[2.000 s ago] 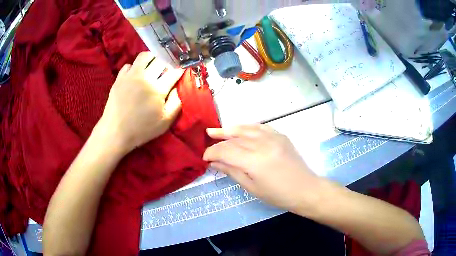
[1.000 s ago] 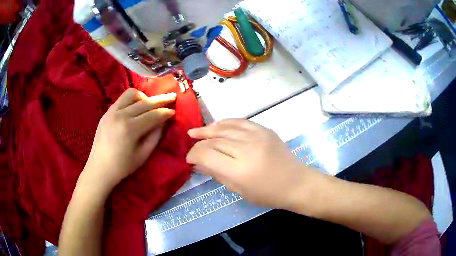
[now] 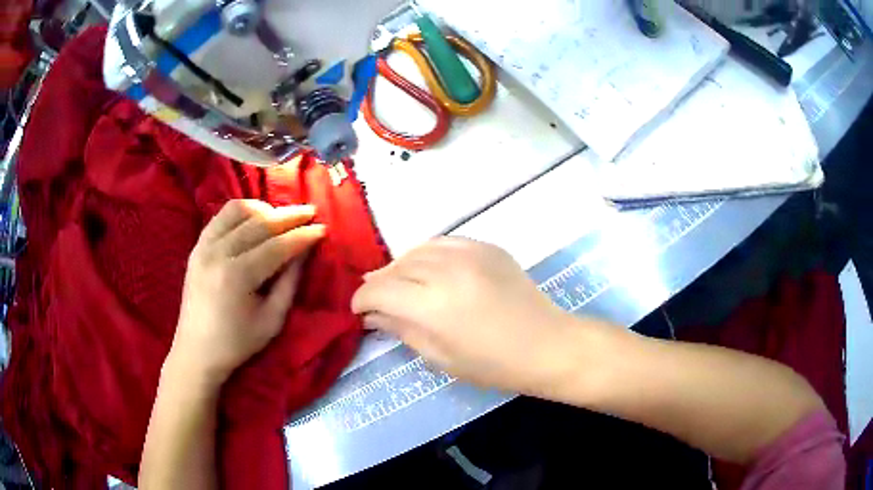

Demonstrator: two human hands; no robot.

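Observation:
Thin red cloth (image 3: pixel 134 249) lies in a loose heap on the left, with a finely crinkled area in it. Its right edge runs up under the sewing machine head (image 3: pixel 258 77), by a warm glow. The needle is hidden behind the head. My left hand (image 3: pixel 251 278) lies on the cloth below the machine, fingers bent, thumb and fingertips pinching a fold. My right hand (image 3: pixel 459 301) holds the cloth's right edge between thumb and fingers, near the table's front. A grey round knob (image 3: pixel 331 136) sits beside the glow.
Red-orange loop handles (image 3: pixel 436 134) and yellow ones (image 3: pixel 490 86) with a green part (image 3: pixel 448 59) lie right of the machine. An open notebook (image 3: pixel 708 144) with a pen (image 3: pixel 648 17) and a dark stick (image 3: pixel 742 43) lies beyond. A ruler scale (image 3: pixel 383 400) follows the front edge. More red cloth (image 3: pixel 804 325) shows lower right.
The view has shifted, so the machine head and notebook sit further left and higher. My left hand has moved off the presser area, down the cloth. My right hand still holds the edge.

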